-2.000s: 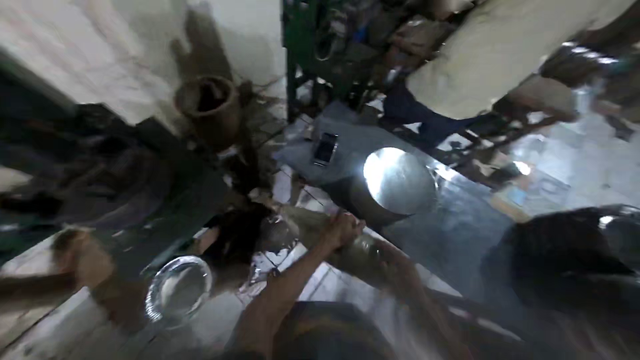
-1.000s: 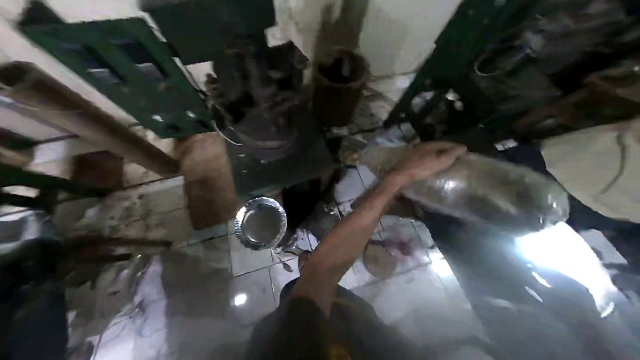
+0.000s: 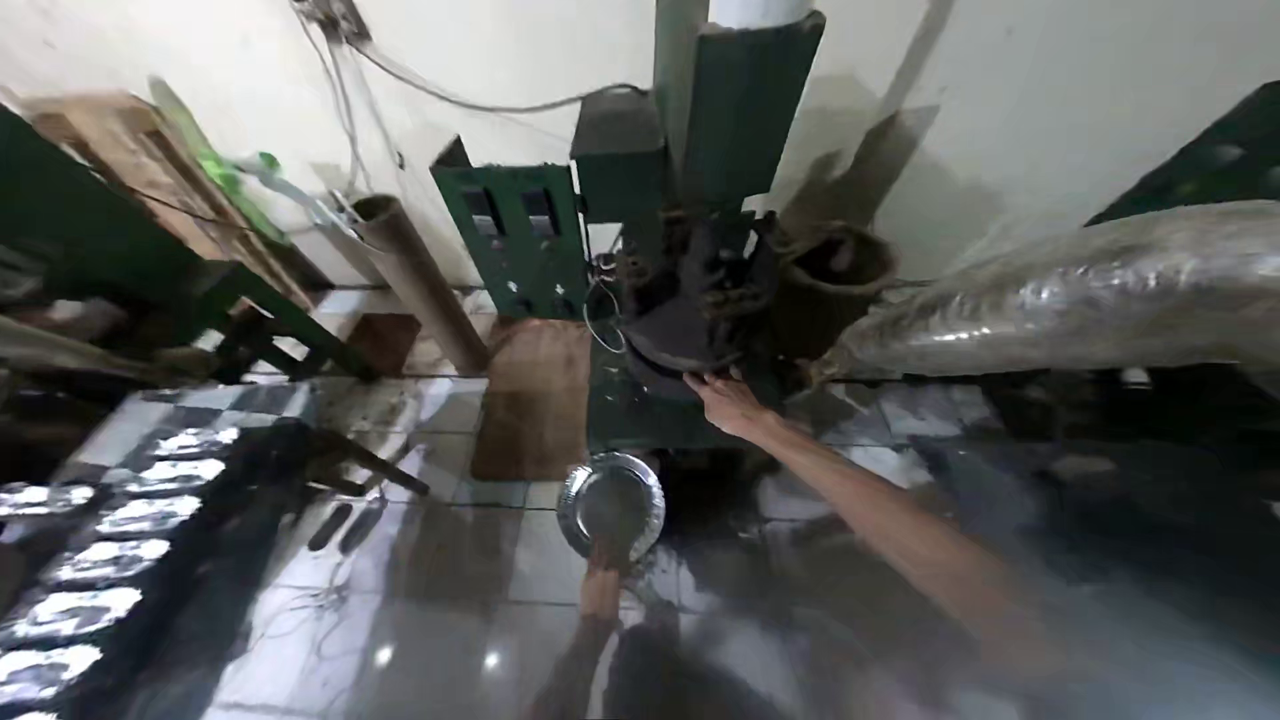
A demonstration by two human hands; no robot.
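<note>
My right hand [image 3: 727, 402] reaches in from the lower right, its fingers spread against the lower edge of a dark round metal part [image 3: 675, 340] of a green machine. It holds nothing that I can see. My left hand [image 3: 600, 590] is low in the middle, at the near side of a round silver dish [image 3: 657, 500] with a crimped rim. Blur and shadow over the dish hide the fingers, so its grip cannot be told. A long plastic-wrapped bundle [image 3: 1080, 300] lies at the right, apart from both hands.
A green switch panel [image 3: 520, 240] stands left of the machine, with a brown mat [image 3: 535, 400] below. A cardboard tube [image 3: 415, 280] leans nearby, and a brown container [image 3: 835, 270] stands behind the machine. Shiny trays [image 3: 150, 515] line the left; slippers [image 3: 345, 527] lie on tiles.
A hand that lay on the plastic-wrapped bundle is off it. My right hand is now at the machine and my left hand at the dish. The view has swung strongly.
</note>
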